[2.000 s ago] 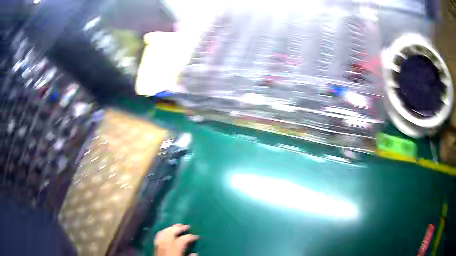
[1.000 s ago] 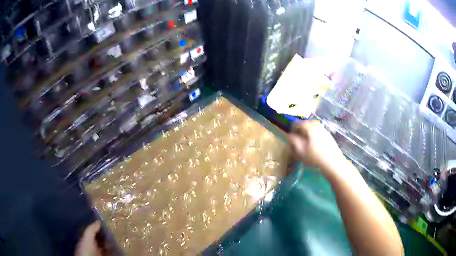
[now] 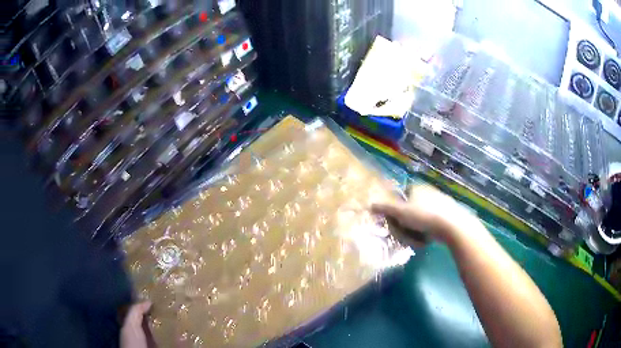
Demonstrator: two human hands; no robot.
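Note:
A clear blister tray (image 3: 259, 231) over tan card lies tilted across the front of the bench. Its pockets look empty, with one round ring shape near its left side. My left hand (image 3: 136, 326) is mostly cut off by the bottom edge, its thumb over the tray's near left edge. My right hand (image 3: 417, 212) reaches in from the right and holds the tray's right edge, fingers on top and slightly blurred. The undersides of the tray and hands are hidden.
A tall stack of packed trays (image 3: 156, 102) stands directly left. A blue bin (image 3: 373, 125) with cream papers (image 3: 383, 78) is behind the tray. Clear trays (image 3: 507, 129) stand at the back right, beside the white round unit (image 3: 599, 238). A red item lies bottom right.
Compared with one second ago, the tray's right side has shifted and my right hand is lower in view, further onto its right edge. My left hand still shows at the left edge.

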